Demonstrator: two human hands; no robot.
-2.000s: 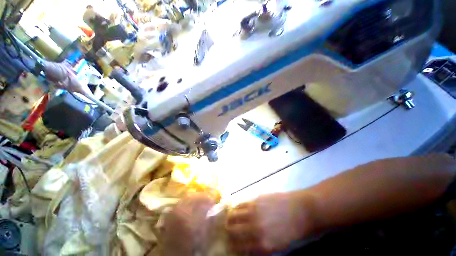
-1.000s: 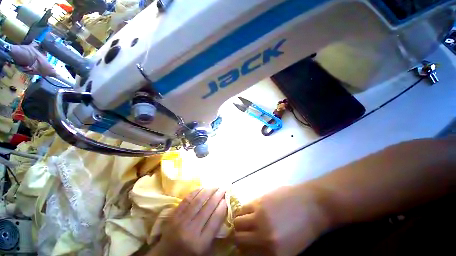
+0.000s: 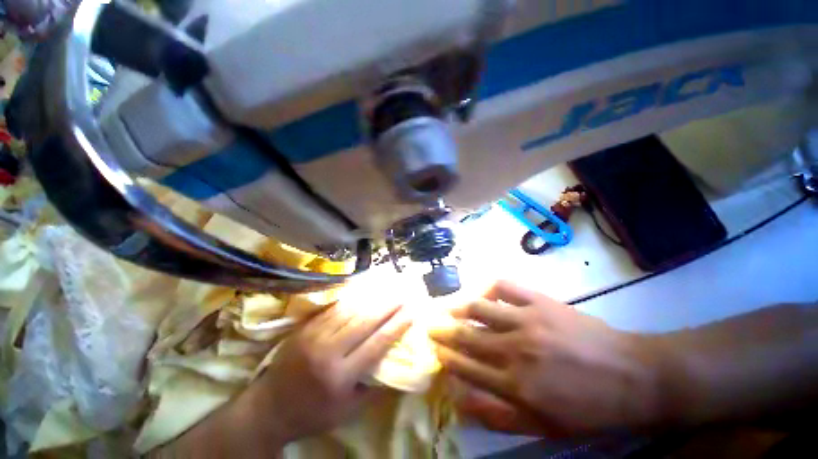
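Note:
The yellow satin-like cloth lies in a crumpled heap from the left to below the sewing machine head, with a glossy fold between the hands. My left hand lies on the cloth with its fingers near the glare under the head. My right hand lies at the cloth's right edge, fingers pressing it. The white sewing machine has a blue stripe and JACK lettering. A round grey knob and a curved metal bar are on its head. Glare hides the needle and presser foot.
Blue-handled thread snips lie behind my right hand, beside a black smartphone with a beaded charm. A sheer white patterned cloth lies at the left. A metal fitting is at the right edge. The table runs under my right forearm.
The view has come closer to the machine head. Both hands are now nearer the needle area, with the cloth between them. The right hand's fingers have spread over the cloth edge.

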